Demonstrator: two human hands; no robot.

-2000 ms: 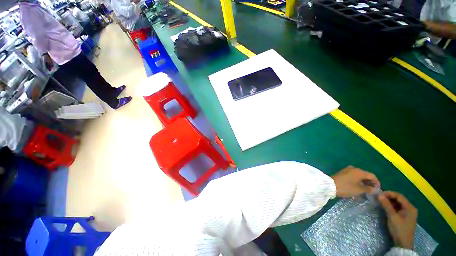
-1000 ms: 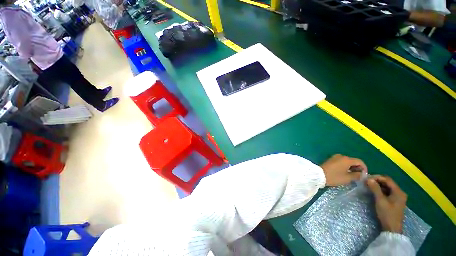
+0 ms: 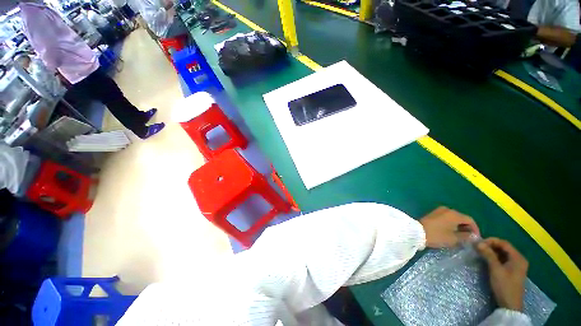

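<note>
A silvery, dimpled bubble wrap sheet or bag (image 3: pixel 439 286) lies on the green mat at the lower right. My left hand (image 3: pixel 449 228) comes in from the left in a white sleeve and pinches the bag's top edge. My right hand (image 3: pixel 508 270) is on the bag's right part, its fingertips pinching the same clear crinkled edge close to the left fingertips. The fingertips nearly touch, and the exact grip on the film is blurred. Part of the bag is hidden under my right hand.
A black phone-like unit (image 3: pixel 322 104) lies on a white board (image 3: pixel 357 143). Behind are a dark lumpy bundle (image 3: pixel 251 53), a yellow post (image 3: pixel 288 24) and a black divided tray (image 3: pixel 459 35). Red stools (image 3: pixel 232 188) stand left of the bench. A person (image 3: pixel 70 54) stands in the aisle.
The camera view has shifted slightly and back. Both hands stay at the bag's top edge, with small finger movements; the clear film between them now sits lower and flatter.
</note>
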